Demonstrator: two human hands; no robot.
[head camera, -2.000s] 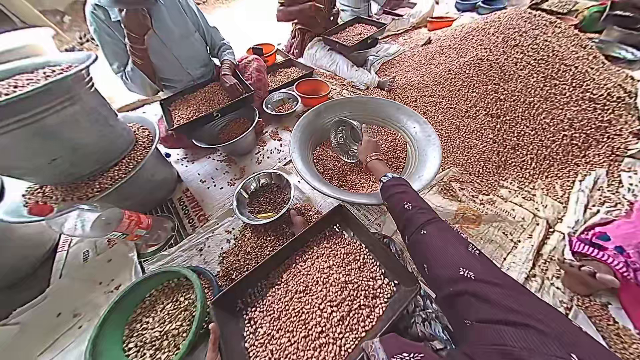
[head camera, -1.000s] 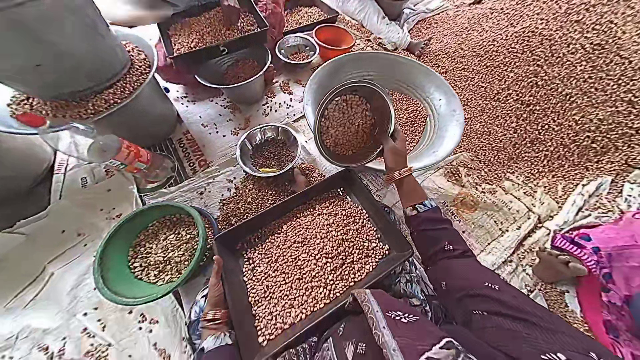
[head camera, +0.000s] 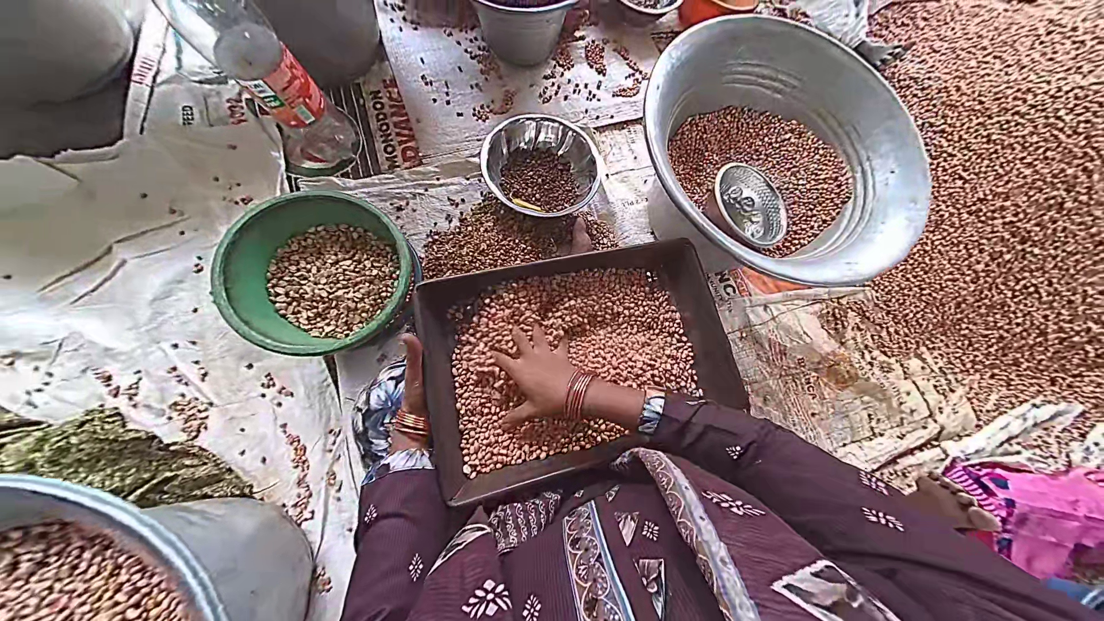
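Observation:
A dark rectangular tray (head camera: 716, 345) full of reddish-brown nuts or beans (head camera: 604, 345) rests across my lap. My right hand (head camera: 543, 375) lies spread on them, palm down and fingers apart. At the tray's left side, my left hand (head camera: 412, 388) grips the wall, its thumb upright and its fingers partly hidden. Left of the tray is a green basin (head camera: 233, 293) holding paler, flatter pieces. A small steel bowl (head camera: 496, 159) of darker pieces stands beyond the tray. In the large aluminium basin (head camera: 888, 198), upper right, a metal bowl (head camera: 750, 203) lies tilted on more nuts or beans.
A large heap of the same nuts or beans (head camera: 1000, 198) covers the right side. A plastic bottle (head camera: 293, 95) stands upper left. Another filled vessel (head camera: 129, 526) is lower left. A person's foot (head camera: 953, 500) and pink cloth (head camera: 1052, 517) are at the lower right.
My right hand has moved from the large basin to the tray and let go of the metal bowl, which it held full one second ago. The view has tilted down.

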